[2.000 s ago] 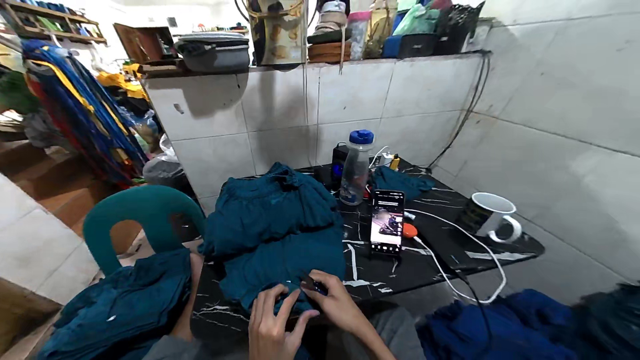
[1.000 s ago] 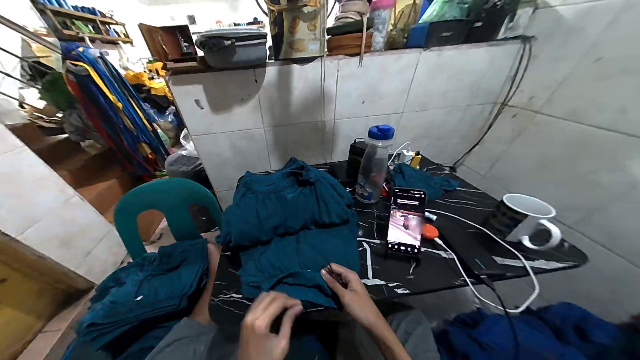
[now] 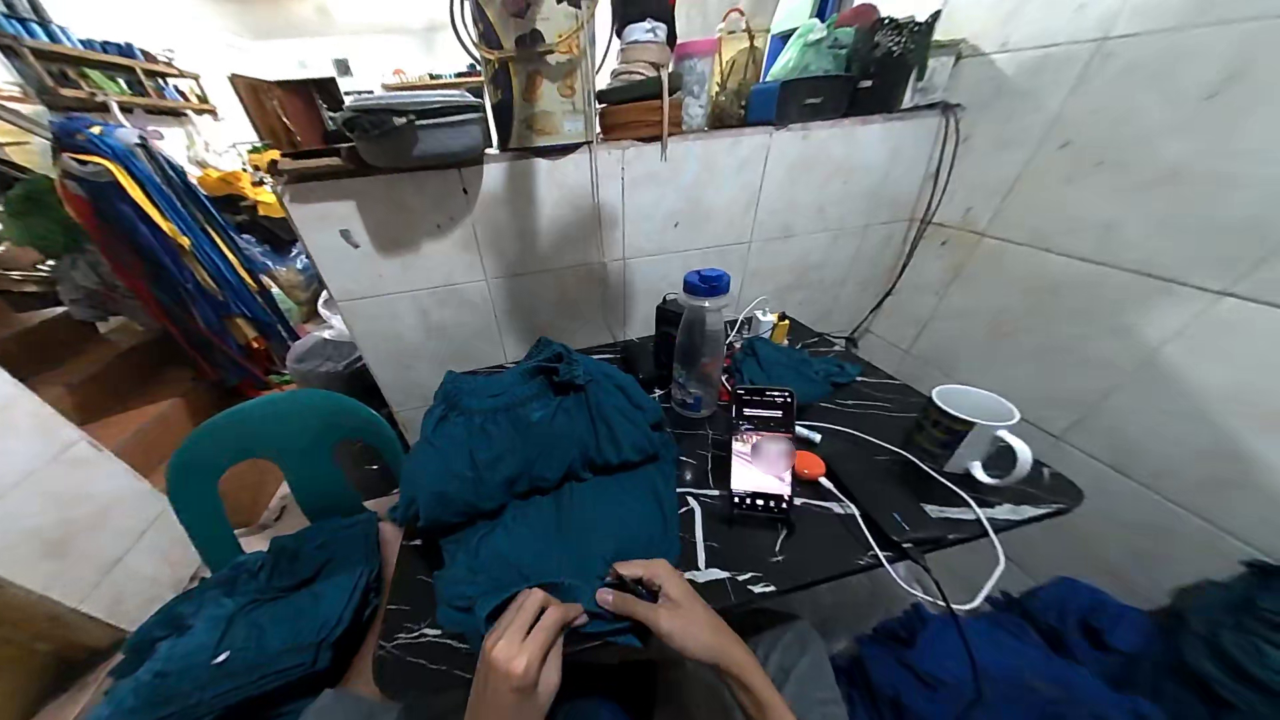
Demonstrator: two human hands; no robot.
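A teal garment with a gathered waistband (image 3: 540, 470) lies folded on the black marbled table. At its near edge my left hand (image 3: 525, 650) pinches the cloth between thumb and fingers. Just to the right, my right hand (image 3: 665, 610) holds a small dark tool (image 3: 635, 587), whose kind I cannot tell, with its fingertips against the same edge. A lit smartphone (image 3: 762, 450) stands upright beyond my right hand, and a clear plastic bottle with a blue cap (image 3: 700, 345) is behind it.
At the right are a white mug (image 3: 965, 430), a white cable (image 3: 985, 540) and an orange round object (image 3: 809, 465). Folded teal clothes (image 3: 250, 620) lie by a green plastic chair (image 3: 280, 430) on the left. Blue cloth (image 3: 1010, 650) is at the lower right, and a tiled wall (image 3: 690, 190) stands behind the table.
My hands were apart a second ago, with the left one off the cloth; now both are close together at the garment's near edge. The view has shifted slightly.
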